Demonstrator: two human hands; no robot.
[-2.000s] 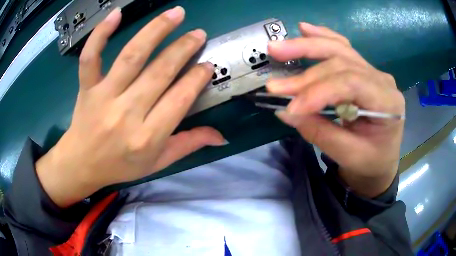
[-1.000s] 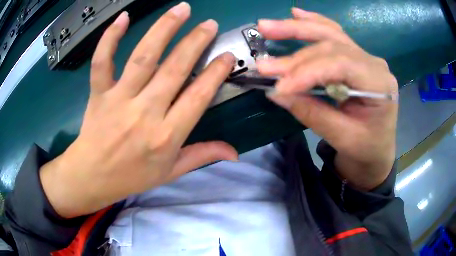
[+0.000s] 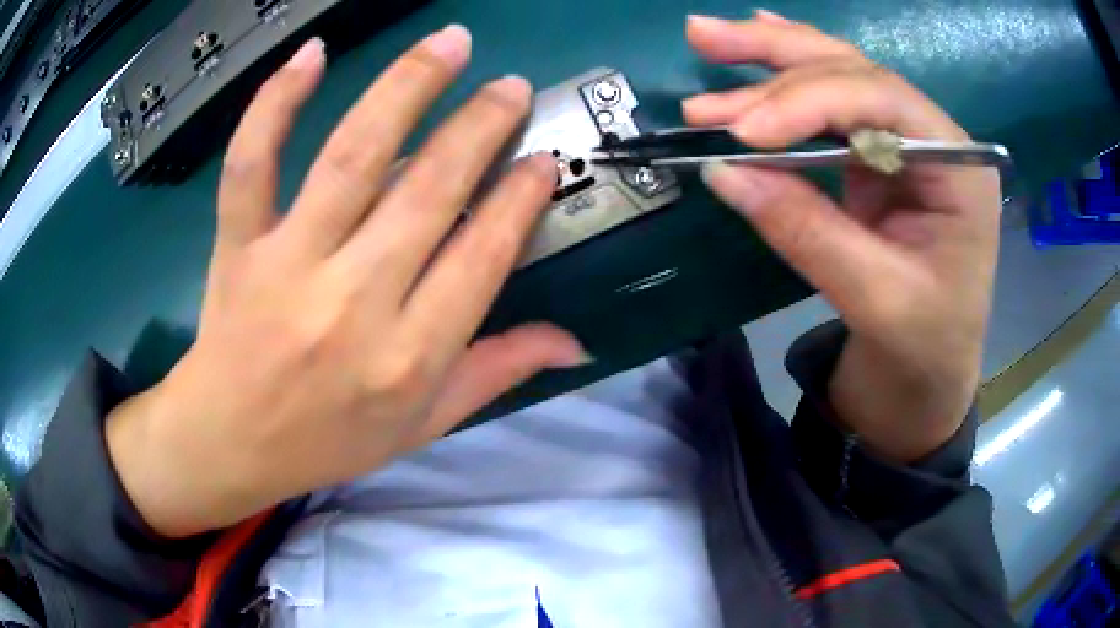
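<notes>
A silver fixture plate (image 3: 590, 223) lies on the dark-green surface, its left part hidden under my left hand. My left hand (image 3: 332, 294) is bare and spread flat over it, one fingertip beside the hole cluster near the plate's right end. My right hand (image 3: 860, 184) holds tweezers (image 3: 798, 156) with a tan band between thumb and fingers. The dark tweezer tips are over the plate beside that cluster, near the end screws. I cannot tell whether the tips hold anything.
A thicker fixture block (image 3: 203, 76) with hole clusters lies at the upper left, beyond my left hand. A white stripe (image 3: 76, 153) and another fixture edge (image 3: 27, 96) are at the far left. Blue plastic items (image 3: 1081, 209) are below the surface at the right.
The plate and my left hand have shifted relative to each other, so less of the plate shows. The tweezers have risen from the plate's near edge to the right-end cluster.
</notes>
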